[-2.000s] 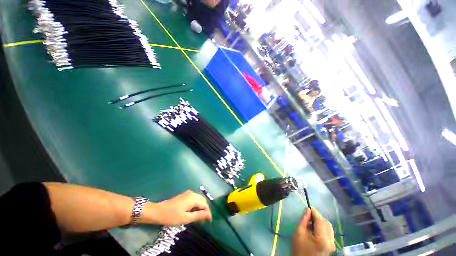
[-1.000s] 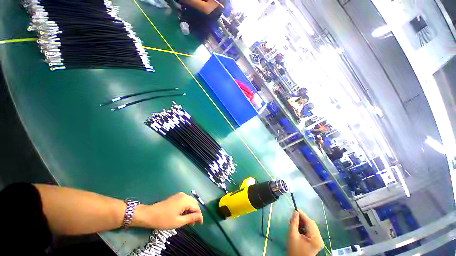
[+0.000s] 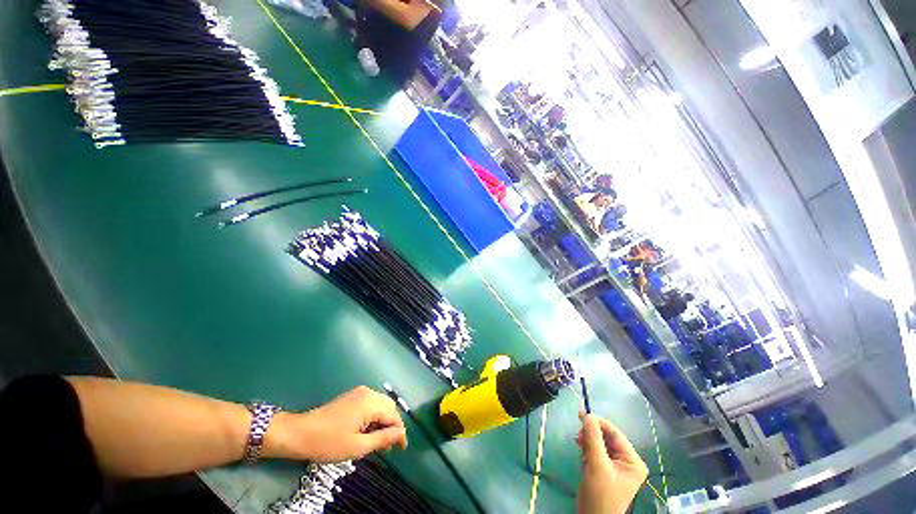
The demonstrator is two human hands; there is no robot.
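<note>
The yellow and black heat gun [image 3: 507, 395] lies on the green bench, its round metal nozzle pointing right. My right hand [image 3: 610, 467] pinches a thin black cable [image 3: 586, 394] and holds its end just right of the nozzle. My left hand [image 3: 362, 427], with a metal watch band at the wrist, is left of the heat gun with its fingers curled. I cannot tell if it grips anything. A single black cable [image 3: 434, 438] with a white tip runs between my left hand and the heat gun. A cable bundle [image 3: 377, 489] lies partly under my left hand.
A cable bundle [image 3: 387, 293] lies beyond the heat gun. Two separate cables [image 3: 291, 199] and a large cable stack [image 3: 181, 75] lie farther left. A blue plastic bin [image 3: 452, 181] with red and white items stands at the far bench edge. A person's arm shows at the top.
The view has shifted slightly, so the bench things sit lower left than before. The cable in my right hand now stands closer to the nozzle, and that hand is more upright. My left hand stays beside the single cable.
</note>
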